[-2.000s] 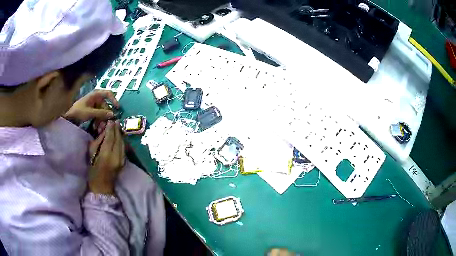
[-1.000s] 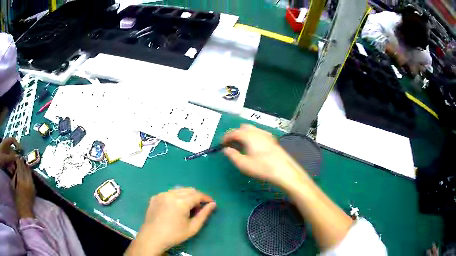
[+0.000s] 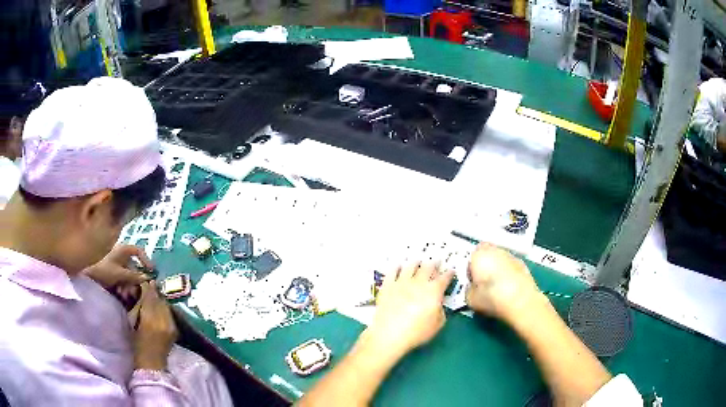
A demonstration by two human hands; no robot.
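Observation:
The perforated white sheet point(image 3: 430, 250) lies in front of me on the green mat. My left hand point(image 3: 410, 306) rests on its near right end, palm down, and hides part of it. My right hand point(image 3: 500, 282) is closed beside it at the sheet's right end. A slim dark tool, like tweezers point(image 3: 465, 237), sticks out from the top of my right hand. The hand hides the rest of the tool. A watch case point(image 3: 309, 356) with a pale rim lies open side up, left of my left forearm.
A round black screw tray point(image 3: 600, 320) stands to the right. White wires point(image 3: 239, 306) and watch modules point(image 3: 298, 293) lie at left. A black foam tray point(image 3: 398, 111) is beyond. A worker point(image 3: 87, 262) sits at left; a grey post point(image 3: 653, 143) rises at right.
The view has turned back left and up. Both hands came into view, and my right hand took hold of the dark tool. Both hands have moved together onto the sheet's right end.

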